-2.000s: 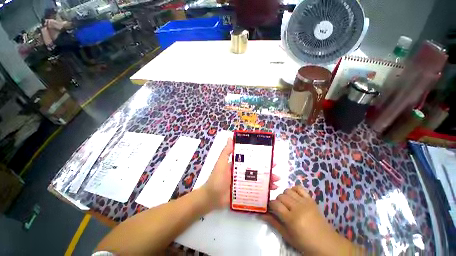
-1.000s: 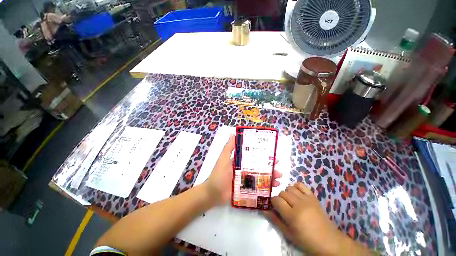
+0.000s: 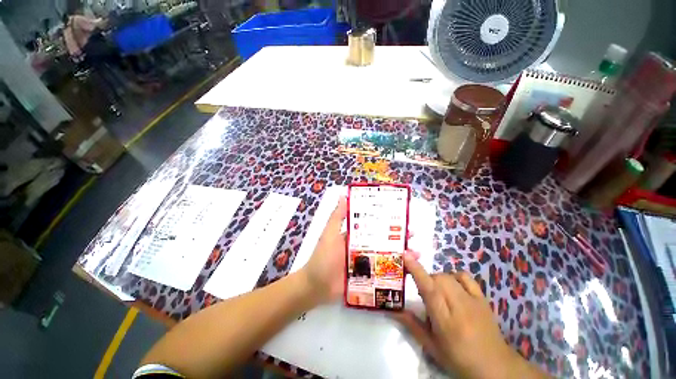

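A smartphone (image 3: 376,248) in a thin red case is held upright, its bright screen showing small product pictures in the lower half. My left hand (image 3: 327,255) grips it from the left and behind, with fingertips showing at its right edge. My right hand (image 3: 459,314) is just right of the phone, its index finger stretched toward the screen's right edge; whether it touches cannot be told. A large white paper sheet (image 3: 326,344) lies under the hands and phone.
Left lie a written sheet (image 3: 189,237) and a narrow paper slip (image 3: 254,244). Beyond the phone is a picture strip (image 3: 393,144). At right stand a lidded mug (image 3: 467,129), vacuum flask (image 3: 535,152), fan (image 3: 493,33), calendar (image 3: 552,104) and bottles. A person (image 3: 80,33) is far left.
The screen has gone from a text list to a page with pictures. My right hand's index finger has stretched out toward the phone. My left hand keeps its hold.
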